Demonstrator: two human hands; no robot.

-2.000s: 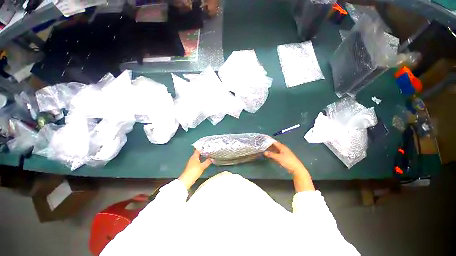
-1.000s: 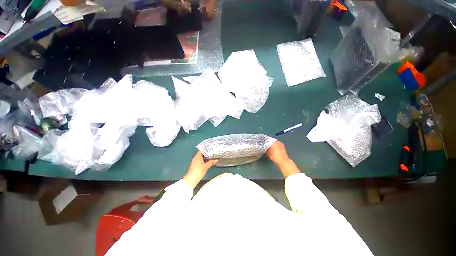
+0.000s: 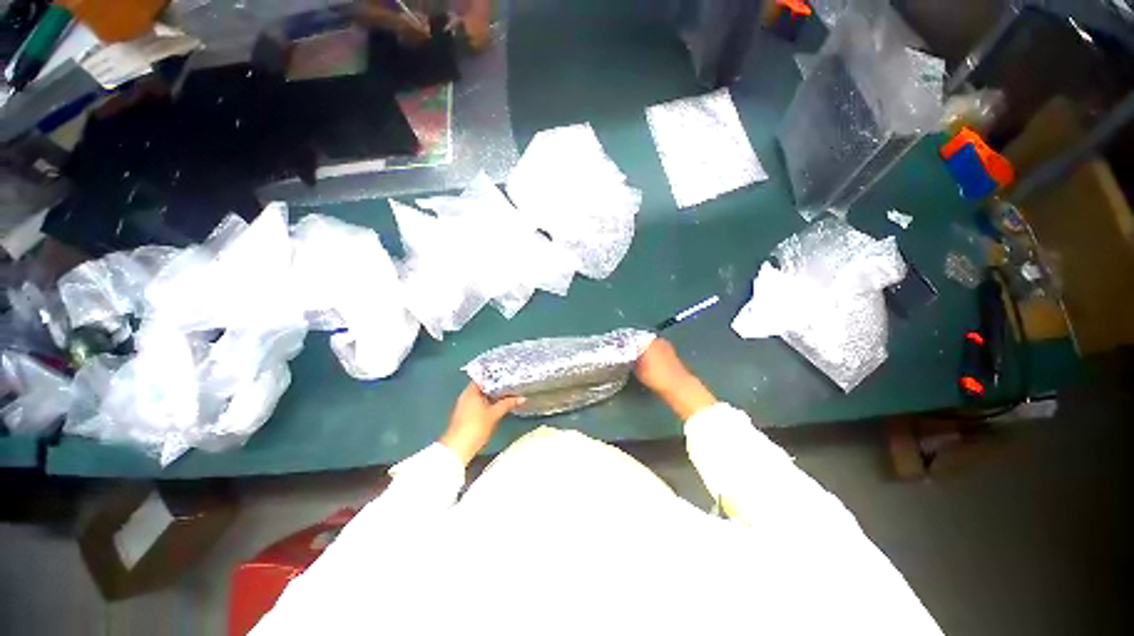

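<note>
A wrapped heat sink (image 3: 560, 373), a grey-silver block in bubble film, is held at the front edge of the green bench, close to my body. My left hand (image 3: 476, 420) grips its left end, with the thumb on the near side. My right hand (image 3: 669, 375) grips its right end. A touch-up marker pen (image 3: 691, 311) with a white barrel and dark tip lies on the mat just beyond my right hand. The part inside the film cannot be made out.
Crumpled bubble bags (image 3: 224, 323) are heaped along the left and middle; another bubble bag (image 3: 831, 304) lies right. A flat bubble sheet (image 3: 705, 147) and bagged parts (image 3: 852, 131) are at the rear. An electric screwdriver (image 3: 976, 360) and tape dispenser (image 3: 976, 162) are at right. A red stool (image 3: 280, 572) stands below.
The view has shifted, so the bench appears tilted and moved left. Both hands still hold the wrapped block, which now looks slightly tilted. My right hand has shifted its grip on the right end.
</note>
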